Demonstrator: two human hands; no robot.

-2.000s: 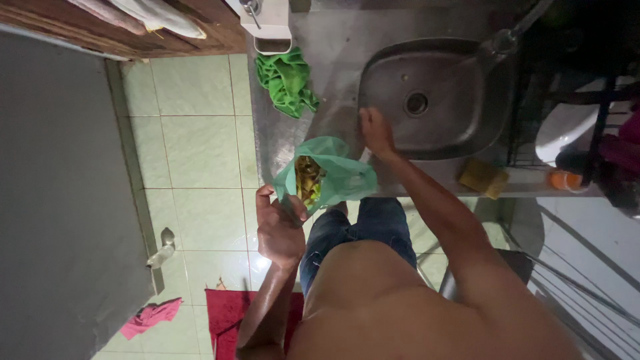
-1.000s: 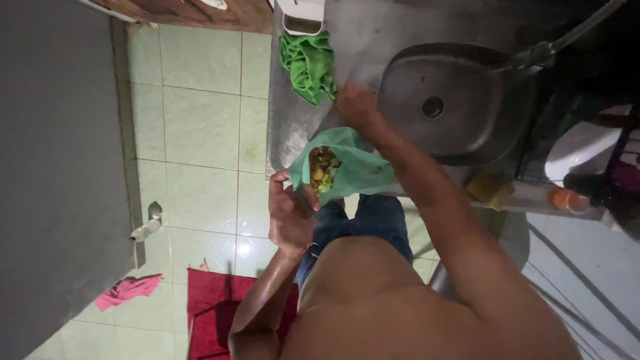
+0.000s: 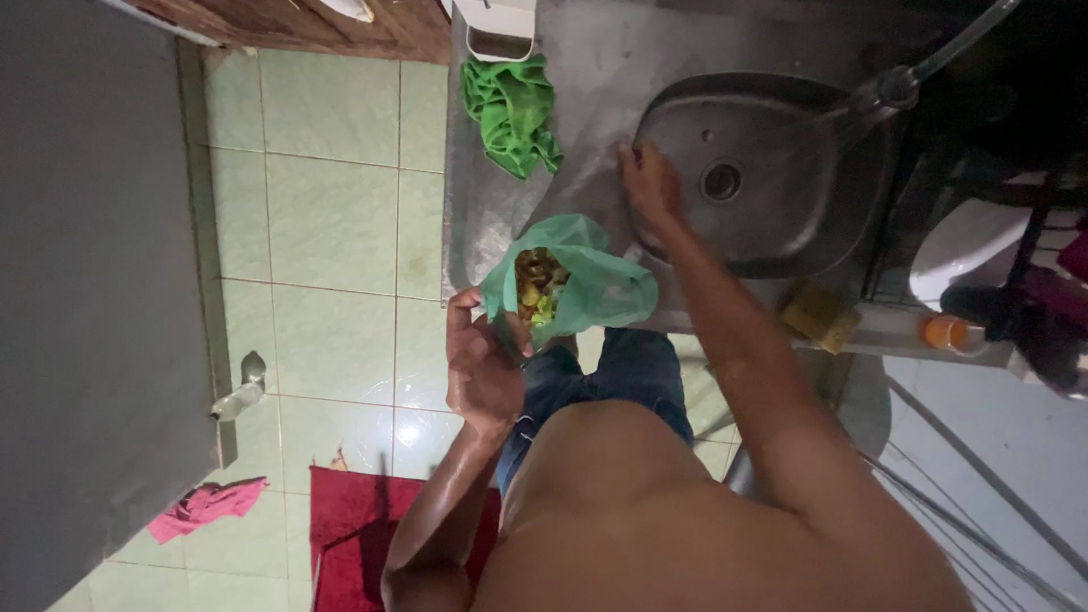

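My left hand [image 3: 489,357] grips the rim of a green plastic bag [image 3: 614,285], held with its mouth up at the front edge of the metal counter. Food scraps [image 3: 541,289], brown, yellow and light green, show inside the bag. My right hand [image 3: 652,183] is at the left rim of the metal sink [image 3: 773,246], with its fingers bent down; whether it holds anything is hidden. A crumpled green cloth [image 3: 512,110] lies on the counter, beyond the bag.
A white container [image 3: 501,38] stands past the cloth. A yellowish sponge [image 3: 820,316] and an orange item [image 3: 945,331] sit along the front edge, right of the sink. A faucet [image 3: 894,87] reaches over the sink. A red mat [image 3: 348,510] and pink cloth [image 3: 208,507] lie on the tiled floor.
My right hand has moved from beside the green cloth back to the sink's left rim, near where it was two seconds ago. My left hand still holds the bag.
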